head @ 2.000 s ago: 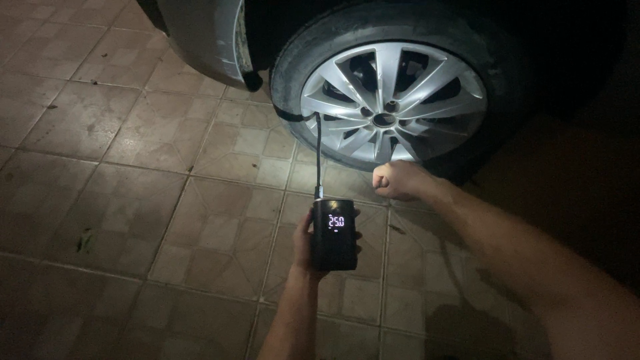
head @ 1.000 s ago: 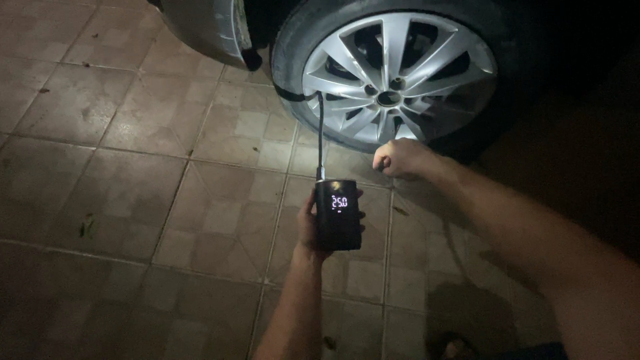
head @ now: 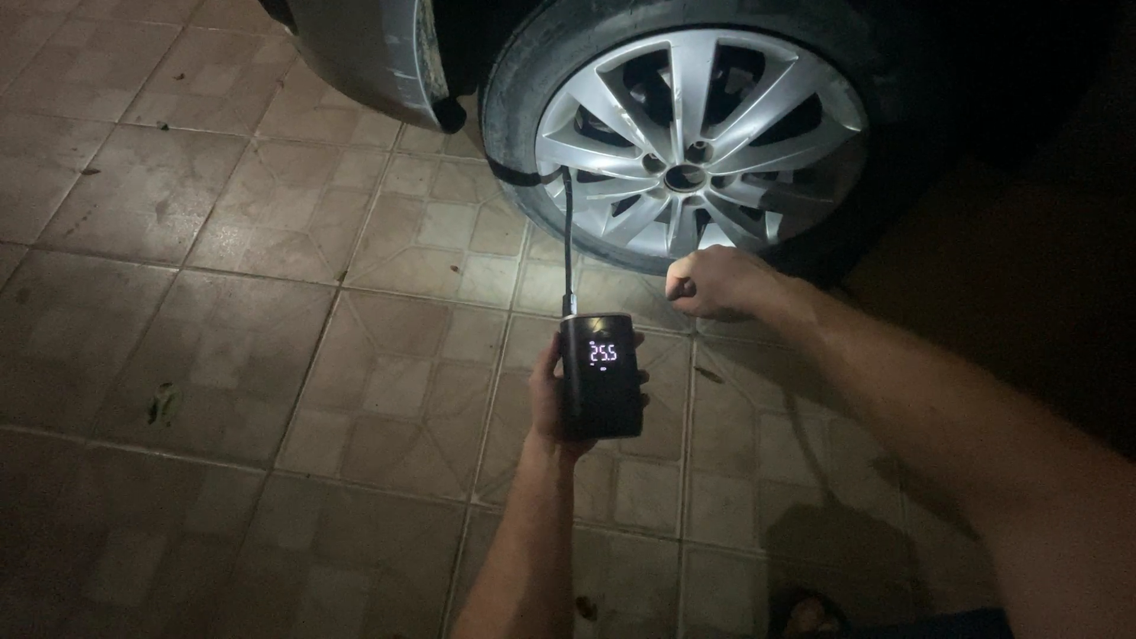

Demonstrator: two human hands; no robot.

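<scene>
My left hand (head: 548,395) holds a black portable tire inflator (head: 602,390) upright, its lit display reading 25.5. From the inflator's top a thin black hose (head: 569,240) runs up to the rim's lower left side, where the valve end is too small to make out. The silver alloy wheel rim (head: 683,98) sits in a black tire (head: 510,115). Just below the rim's lower edge, my right hand (head: 719,282) is closed in a fist; no object shows in it. It touches neither the hose nor the inflator.
A car's bumper (head: 364,62) overhangs the floor left of the tire. Patterned floor tiles (head: 257,355) spread below and to the left, with small leaves (head: 163,404) on them. Part of a foot (head: 808,614) shows at the bottom edge. The right side is dark.
The display reading has risen from 25.0 to 25.5. Both hands keep about the same places relative to the inflator and the wheel.
</scene>
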